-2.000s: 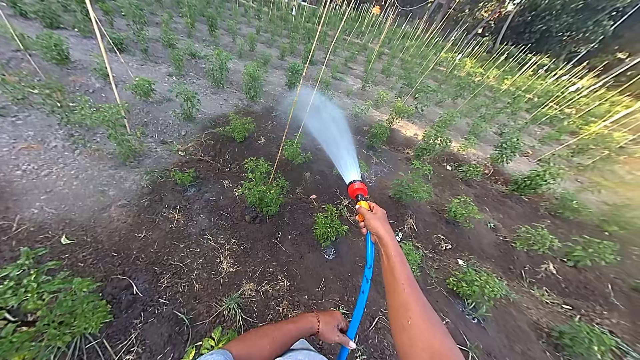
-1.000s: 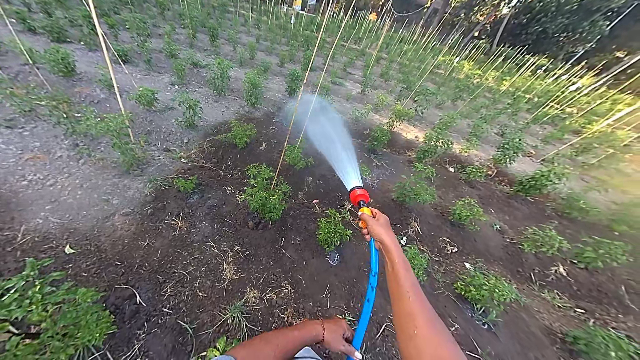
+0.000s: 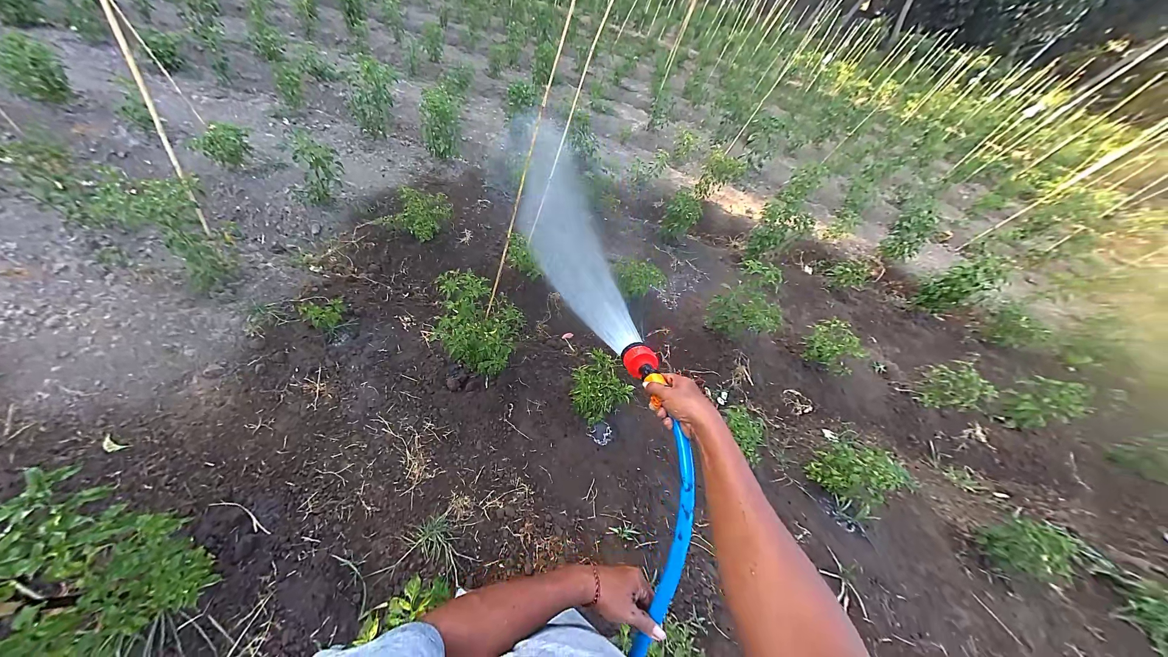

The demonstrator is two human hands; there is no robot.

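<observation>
My right hand (image 3: 675,401) is closed around the yellow-orange coupling just behind a red hose nozzle (image 3: 640,360). A wide fan of water (image 3: 575,246) sprays from the nozzle, up and to the left in the view, over the plants and soil. From my right hand the blue hose (image 3: 680,529) curves down to the bottom edge. My left hand (image 3: 628,598), with a thin bracelet at the wrist, is at the hose low in the view, its fingers against it; how firmly it grips is hidden. A small green plant (image 3: 599,387) stands just left of the nozzle.
Rows of leafy plants (image 3: 476,324) grow in dark, wet soil (image 3: 438,493), with paler, dry soil (image 3: 100,319) at the left. Thin bamboo stakes (image 3: 529,164) lean beside some plants, and many more stand at the upper right. A larger leafy plant (image 3: 91,557) is at the lower left.
The water keeps spraying and my right hand keeps its hold. A figure seen at the top edge one second ago is out of view.
</observation>
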